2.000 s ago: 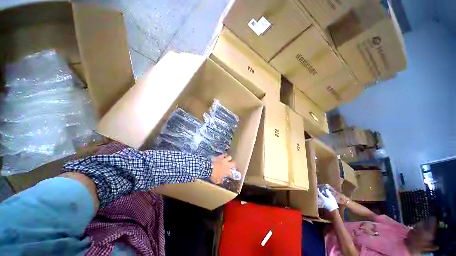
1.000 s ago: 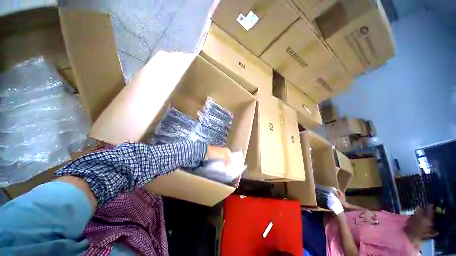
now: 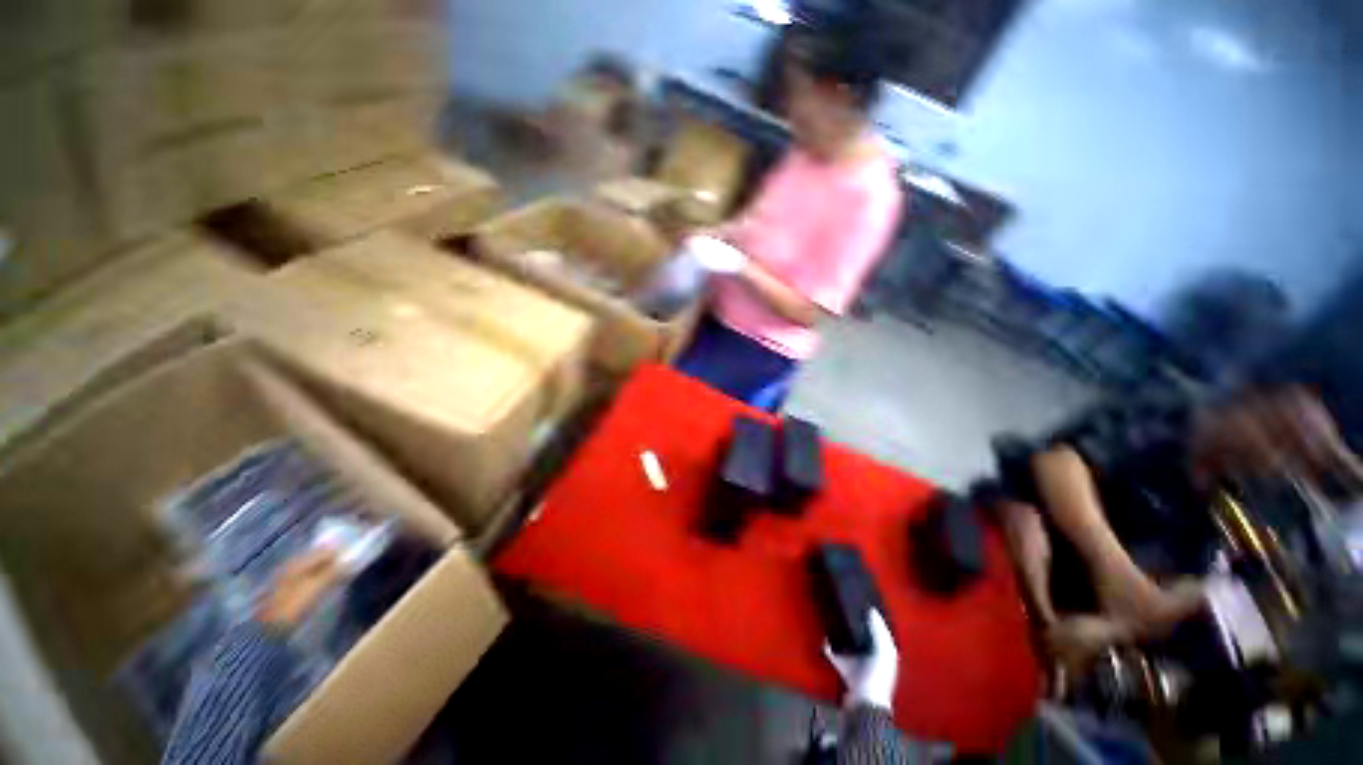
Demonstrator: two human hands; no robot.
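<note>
The frame is blurred. My left hand (image 3: 304,586), bare, is inside the open packing carton (image 3: 392,658), over bagged housings (image 3: 247,516) that look dark and shiny. A whitish patch of plastic shows beside its fingers; its grip is too blurred to tell. My right hand (image 3: 870,667), in a white glove, is closed around the near end of a black housing (image 3: 843,590) on the red table (image 3: 673,575). Other black housings (image 3: 773,460) lie side by side farther back, and another black housing (image 3: 951,541) lies to the right.
A small white stick (image 3: 653,469) lies on the red table. Closed cartons (image 3: 426,351) stand beyond the packing carton. A person in pink (image 3: 822,224) stands behind the table at an open carton (image 3: 576,239). Another person's arms (image 3: 1106,575) reach near the table's right edge, by a machine.
The view has swung right, showing more of the table, black housings and another person. My gloved right hand has come into view at a housing. My left hand remains in the carton.
</note>
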